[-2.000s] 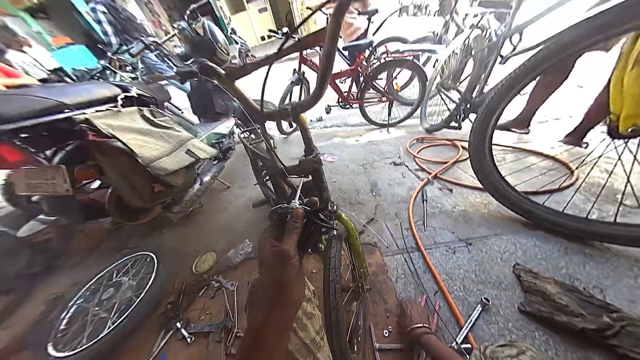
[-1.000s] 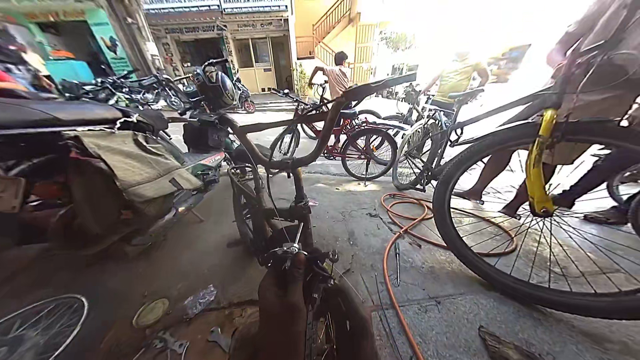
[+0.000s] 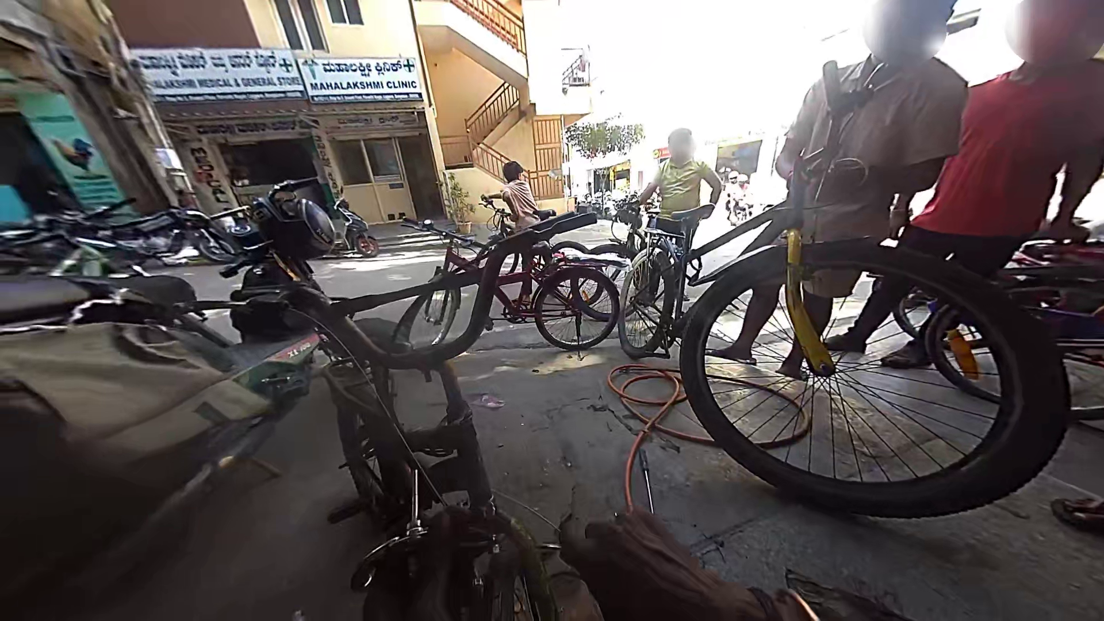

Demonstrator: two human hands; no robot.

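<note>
A dark bicycle with raised handlebars (image 3: 431, 354) stands close in front of me, its front wheel (image 3: 530, 573) low in view. My left hand (image 3: 442, 552), in deep shadow, grips the brake caliper (image 3: 392, 548) at the front fork (image 3: 470, 457). A thin shiny metal rod (image 3: 416, 500) stands upright just above that hand. To the right of the wheel is my right hand (image 3: 647, 556), back of the hand up and fingers curled; whether it holds something is hidden. A thin metal tool (image 3: 646, 479) lies on the ground beyond it.
An orange hose (image 3: 634, 448) lies coiled on the pavement. On the right stands a large bicycle wheel (image 3: 1018, 414) in a yellow fork (image 3: 802, 319), with people behind it. A parked motorcycle with a cloth bag (image 3: 112, 388) is close on the left. Further bicycles stand ahead.
The view has tilted up strongly. My right hand, low on the ground beside a wrench two seconds ago, is now raised beside the front wheel. My left hand stays at the brake.
</note>
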